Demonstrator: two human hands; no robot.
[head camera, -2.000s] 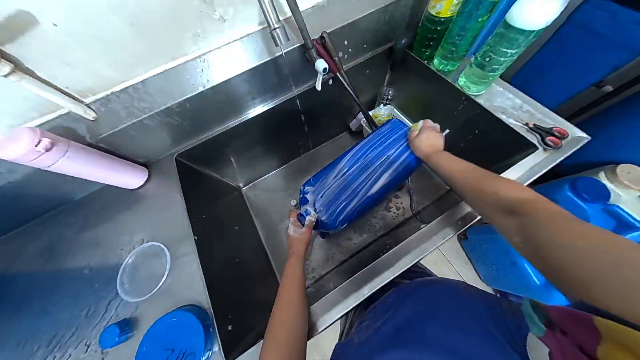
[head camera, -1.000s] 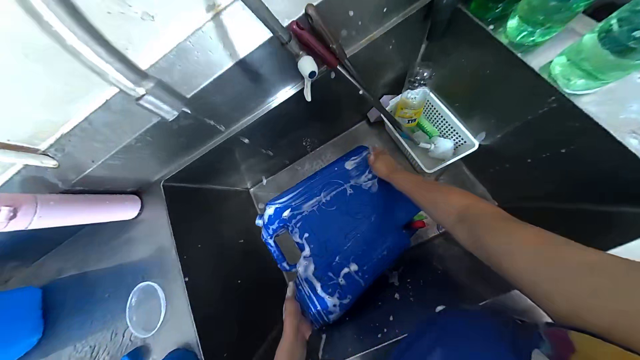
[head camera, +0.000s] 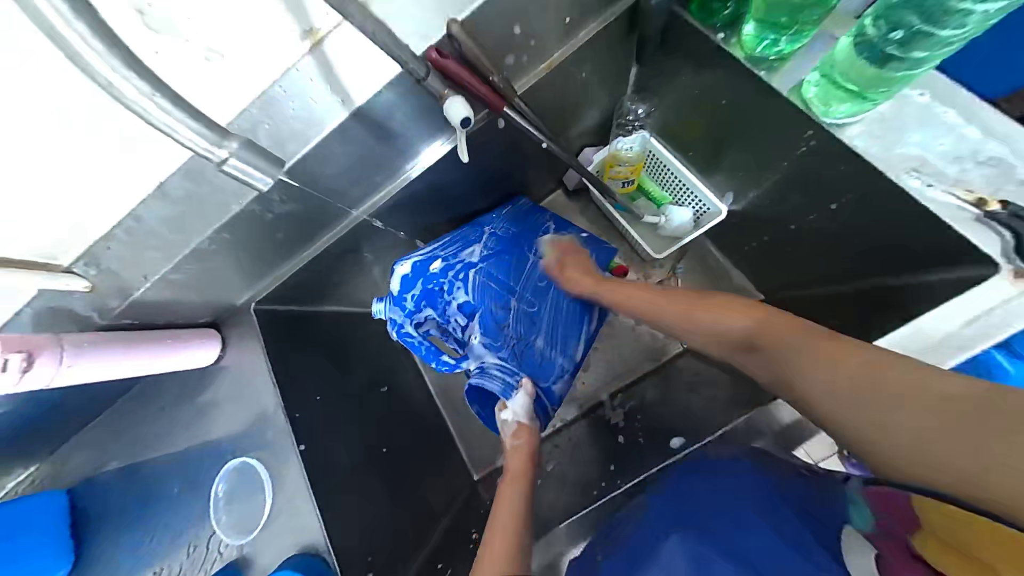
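A blue plastic jug (head camera: 512, 280), streaked with white suds, lies on its side in the steel sink (head camera: 360, 448). It has a handle hole, a small spout and a wide threaded mouth (head camera: 492, 392). My left hand (head camera: 518, 412), foamy, grips the rim of that mouth. On the jug's upper broad side rests my right hand (head camera: 570, 264), closed around something pale and soapy that is mostly hidden, perhaps a sponge. A thin stream of water runs from the steel faucet (head camera: 248, 164) toward the jug's far edge.
A white perforated basket (head camera: 696, 188) with a yellow-labelled bottle and a brush stands in the sink's far corner. A red-handled tool (head camera: 480, 80) leans there beside a white tap (head camera: 458, 112). Green bottles (head camera: 880, 64) stand right; a pink flask (head camera: 120, 358) and a clear lid (head camera: 241, 501) lie left.
The jug has turned, so its wide mouth now faces my left hand, which has moved onto the rim. My right hand has gone from the jug's edge onto its broad side. The view has shifted closer.
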